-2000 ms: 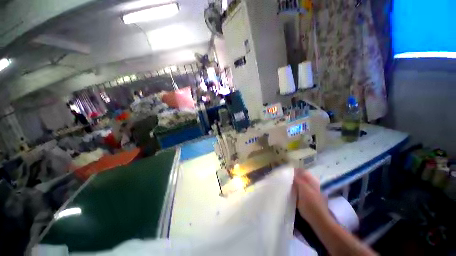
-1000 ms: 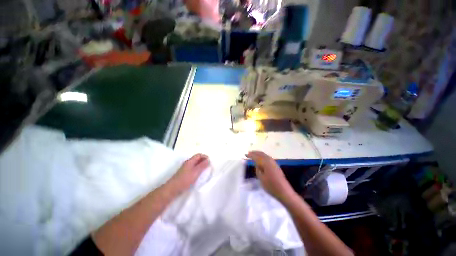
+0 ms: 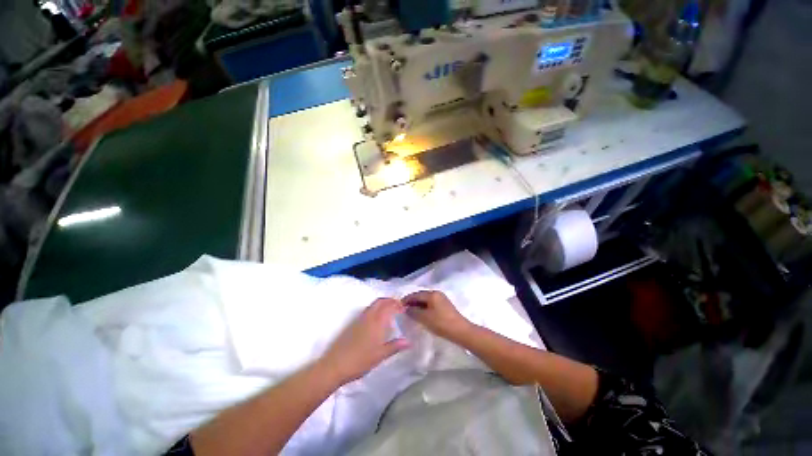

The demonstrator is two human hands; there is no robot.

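White fabric [image 3: 276, 321] lies over the lap and the near edge of the green table. My left hand [image 3: 367, 340] and my right hand [image 3: 434, 313] are close together above the lap, in front of the table edge. Both pinch the fabric between thumb and fingers; the exact edge held is partly hidden by the fingers. The cream sewing machine [image 3: 445, 80] stands beyond, its lamp lit over the needle area [image 3: 396, 167], with no fabric visible under it.
The white machine table [image 3: 320, 196] has a blue edge. The dark green table [image 3: 160, 187] adjoins at left. A white roll [image 3: 570, 240] hangs below the table edge. A bottle [image 3: 654, 82] stands at the far right. Thin bluish sticks [image 3: 494, 150] lie right of the dark plate.
The view has tilted down and turned. My hands have moved from the table edge down to the lap and come together on the fabric. Earlier my right hand held fabric raised near the machine.
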